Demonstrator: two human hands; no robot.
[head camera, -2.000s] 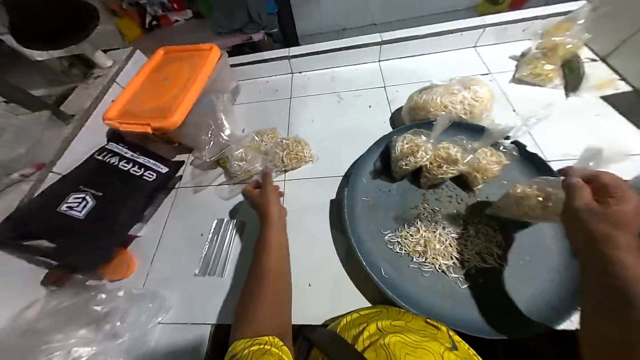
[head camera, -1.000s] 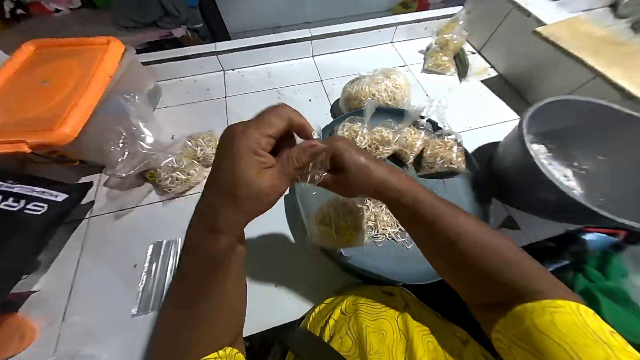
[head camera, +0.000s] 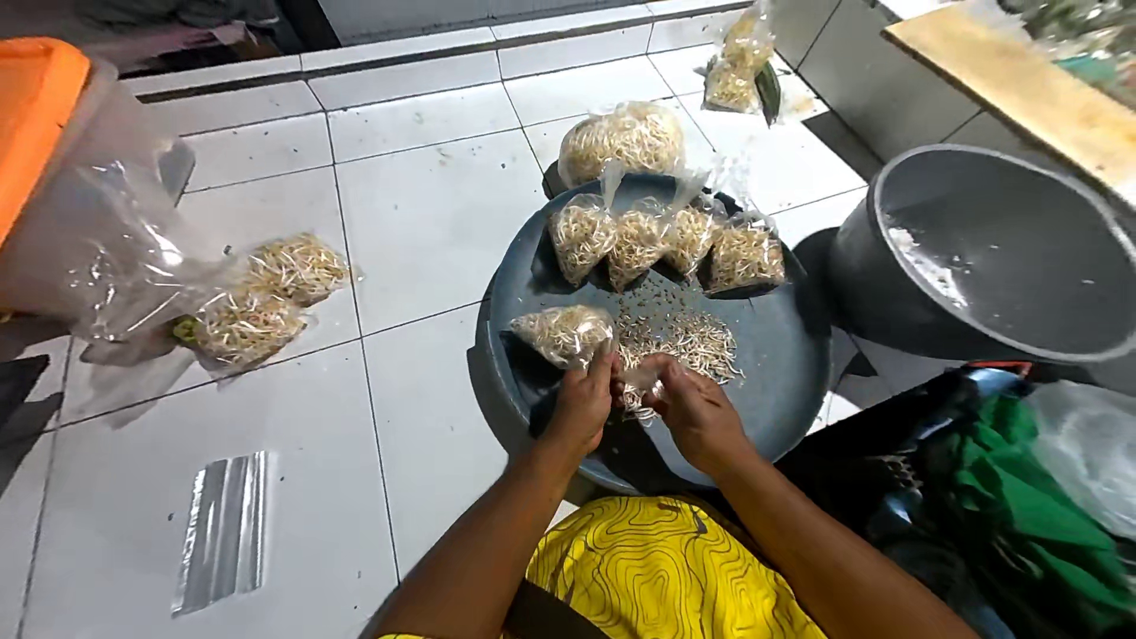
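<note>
My left hand (head camera: 581, 399) and my right hand (head camera: 697, 413) are over the near part of a round grey-blue tray (head camera: 781, 390). Both grip the clear neck of a plastic bag of bean sprouts (head camera: 568, 333), whose full part lies on its side to the left. A loose heap of bean sprouts (head camera: 701, 346) with dark bits around it lies just beyond my hands. Several filled bags of sprouts (head camera: 581, 235) stand in a row along the tray's far side. A larger bag of sprouts (head camera: 621, 142) is behind the tray.
A big grey tub (head camera: 1003, 257) stands right of the tray, with a green cloth or bag (head camera: 1021, 488) nearer me. On the left are sprout bags (head camera: 248, 328), a stack of flat clear bags (head camera: 224, 532) and a bin with an orange lid (head camera: 35, 115). Another bag (head camera: 741, 62) lies at the back.
My hands and the bag of sprouts have come down from above the tray to its near left side. Two seconds ago my left hand was by the sprout bags on the left.
</note>
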